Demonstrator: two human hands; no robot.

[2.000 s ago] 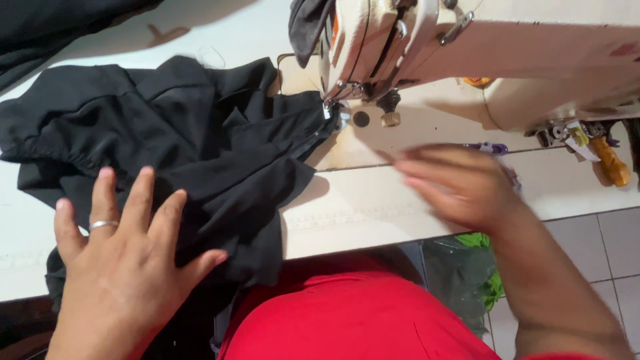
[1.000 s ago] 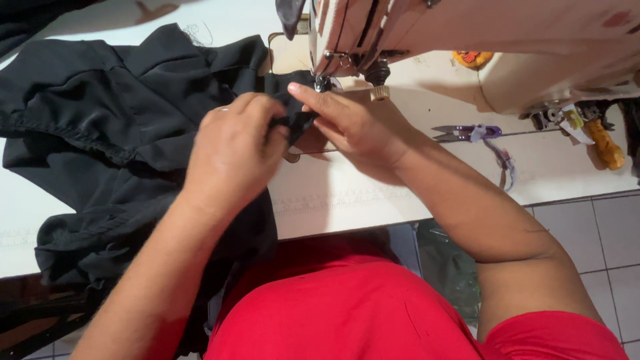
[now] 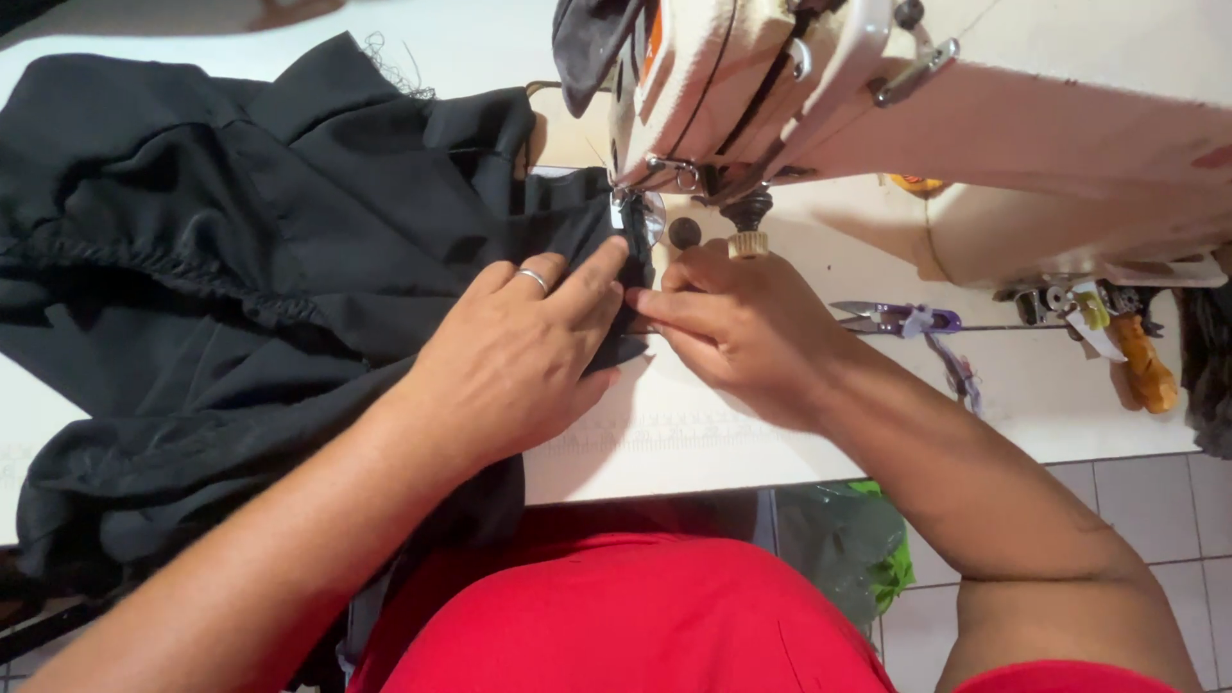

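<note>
A black fabric garment (image 3: 221, 231) lies across the left of the sewing table, its right edge under the presser foot (image 3: 619, 207) of a sewing machine (image 3: 751, 96). My left hand (image 3: 529, 356), with a ring on one finger, rests flat on the cloth, its index fingertip just below the foot. To the right of it, my right hand (image 3: 741, 327) pinches the cloth's edge between thumb and fingers. Purple-handled thread snips (image 3: 900, 318) lie beyond my right wrist, with a strip of cloth tied on.
A ruler scale (image 3: 674, 428) runs along the white table's front edge. An orange-handled tool (image 3: 1145, 366) and metal parts sit by the machine's base at right. Dark cloth (image 3: 589, 48) hangs beside the machine head. A plastic bag (image 3: 837, 539) is below the table.
My right hand, blurred and off the cloth two seconds ago, is now at its edge. My left hand has moved right from the lower part of the garment to beside the presser foot.
</note>
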